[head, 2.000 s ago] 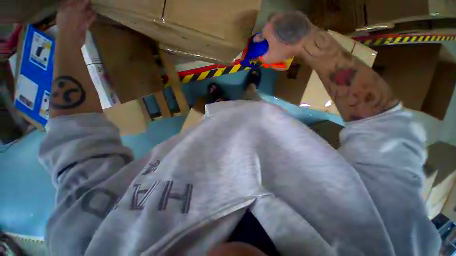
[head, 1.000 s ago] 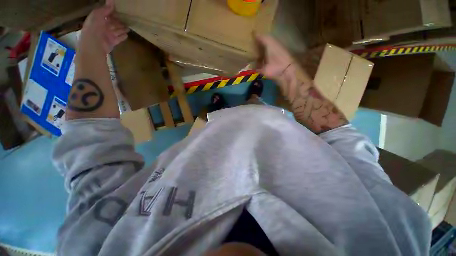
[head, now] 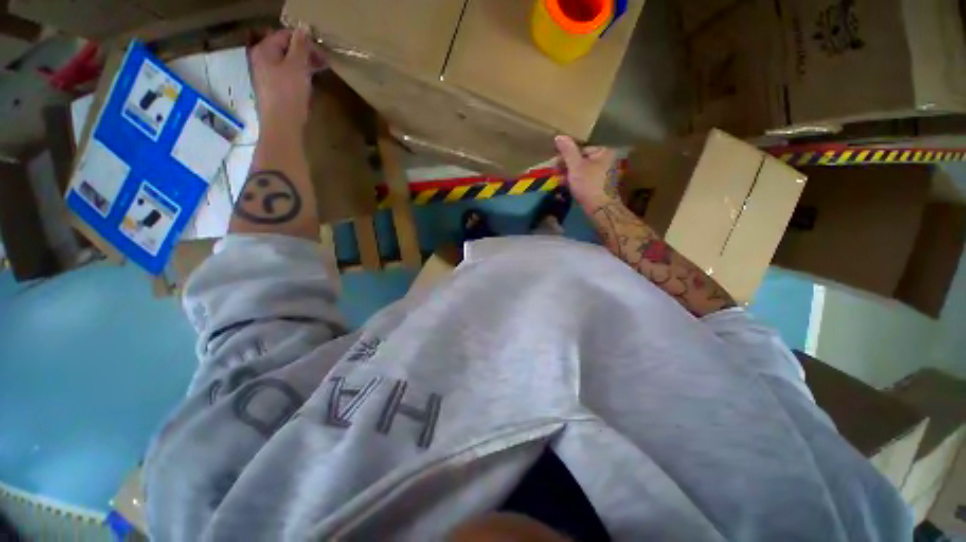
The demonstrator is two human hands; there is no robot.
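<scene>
A closed brown shipping carton [head: 508,64] with a taped seam is at the top centre, cut off by the upper edge. My left hand [head: 284,69] holds its left corner. My right hand [head: 589,175] holds its near right corner, with the fingers at the edge. The tape gun's yellow-orange tape roll [head: 570,30] rests on top of the carton, a little blue of its body showing beside it. The far side of the carton is out of the picture.
Blue-and-white printed packs [head: 159,154] lie on white boxes in an open carton at left. A wooden pallet [head: 387,233] is beside it. A small closed carton [head: 731,206] and an open carton [head: 853,228] are at right. A printed carton [head: 869,53] is top right. Hazard tape [head: 482,188] crosses the floor.
My right hand has let go of the tape gun, which is now on the carton, and has taken the carton's near right corner. The carton shows further right and lower in the picture.
</scene>
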